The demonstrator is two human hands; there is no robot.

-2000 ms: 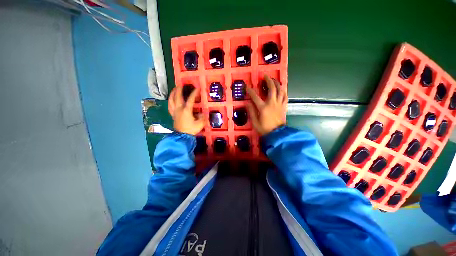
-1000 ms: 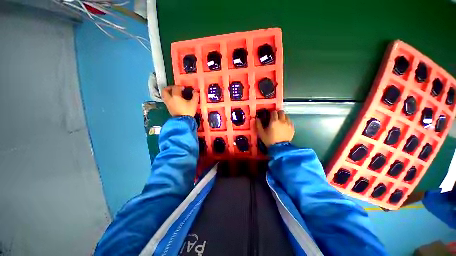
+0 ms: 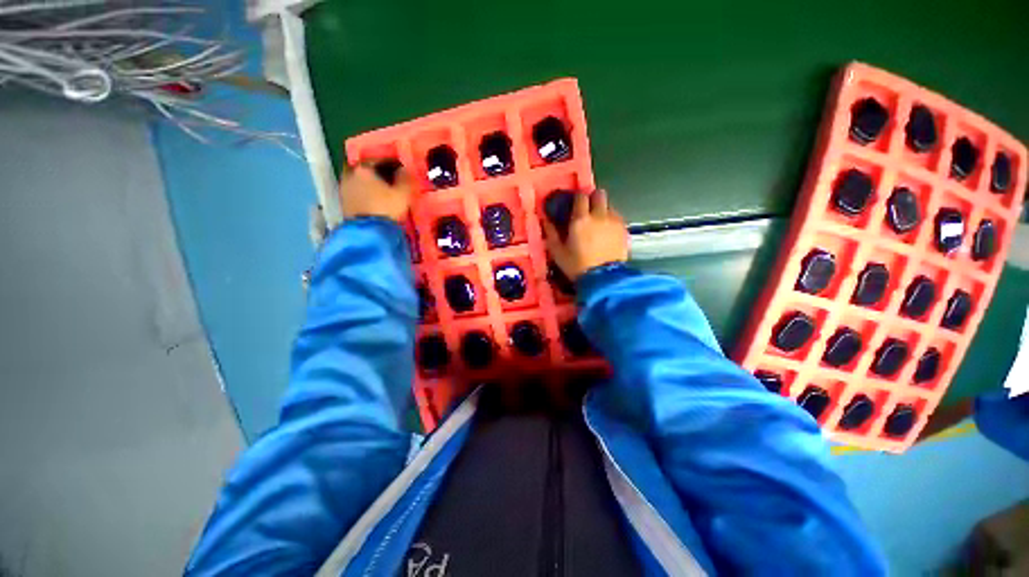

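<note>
A coral-red pocket tray lies in front of me, slightly turned, with glossy black watch heads in its pockets. My left hand is at the tray's top-left pocket, its fingertips at a dark watch head. My right hand is at the right column, second row, its fingertips at another watch head. Whether either hand grips its unit cannot be told. My hands and sleeves hide parts of the outer columns. The tray's near end is in shadow against my body.
A second red tray with black watch heads lies tilted at the right on the green bench. A metallic strip runs between the trays. Loose pale cables are at upper left. A blue sleeve shows at the right edge.
Both hands have moved up along the tray: the left to the top-left pocket, the right from the third row to the second. The view has shifted and the near tray appears more turned.
</note>
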